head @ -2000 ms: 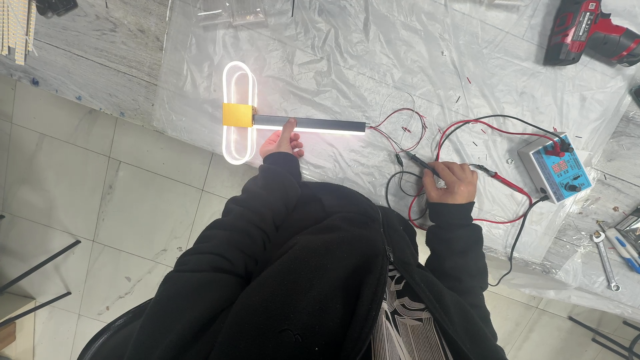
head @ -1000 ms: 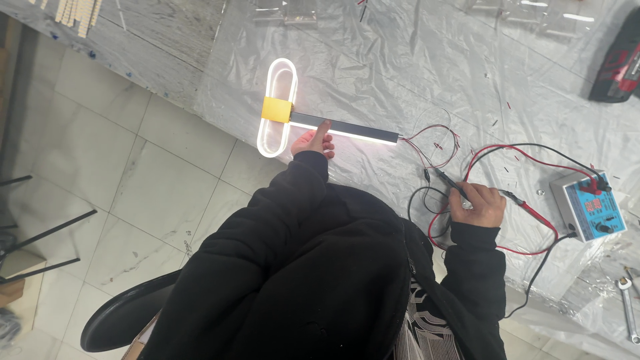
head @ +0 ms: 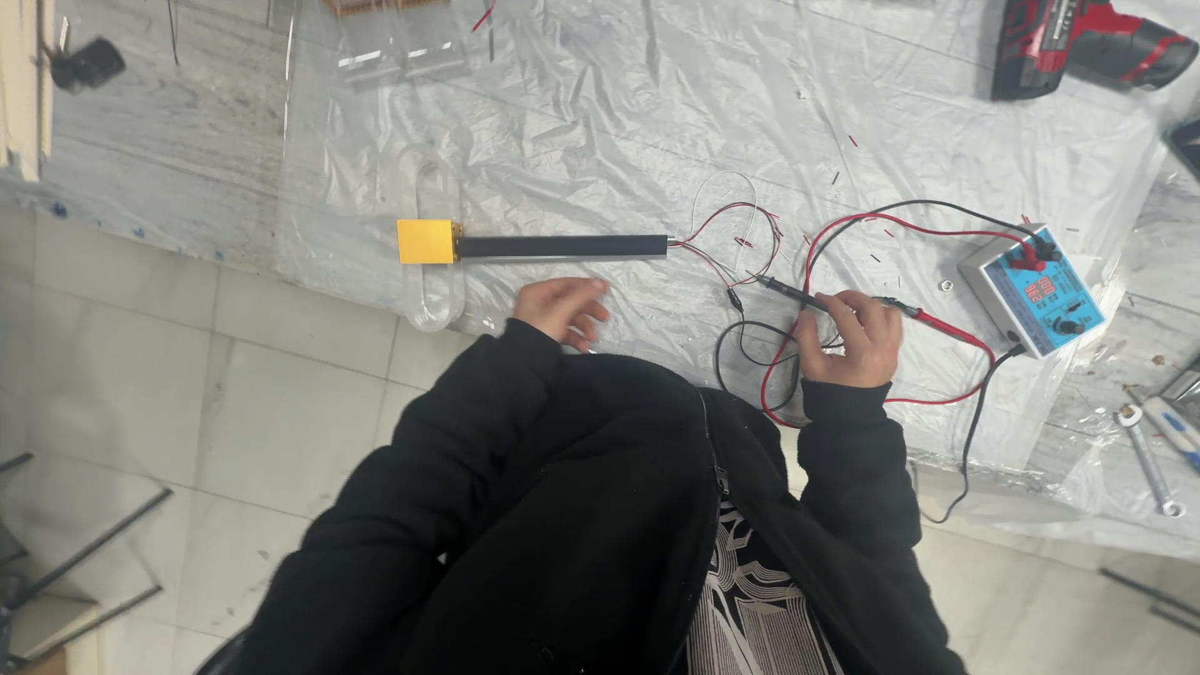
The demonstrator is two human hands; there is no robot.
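An unlit LED light fixture lies on the plastic sheet, with a black bar (head: 567, 246), a yellow block (head: 427, 242) and a clear oval loop (head: 436, 305). Thin wires (head: 745, 208) run from the bar's right end. My left hand (head: 562, 309) is just below the bar, fingers spread, holding nothing. My right hand (head: 855, 339) grips a black test probe (head: 789, 292), its tip near the wire ends. A black clip (head: 735, 300) is by the wires. The red probe (head: 928, 321) lies beyond my right hand, and its lead goes to a blue-faced tester (head: 1036, 291) with a lit display.
A red and black cordless drill (head: 1078, 47) lies at the top right. A combination wrench (head: 1148, 459) is at the right edge. Clear plastic packs (head: 403, 47) lie at the top. Wire scraps and a nut (head: 946, 286) are scattered about. The table's near edge runs below my hands.
The fixture's light has gone out. My left hand has let go of the bar and is now below it. The black probe's tip now shows near the wires.
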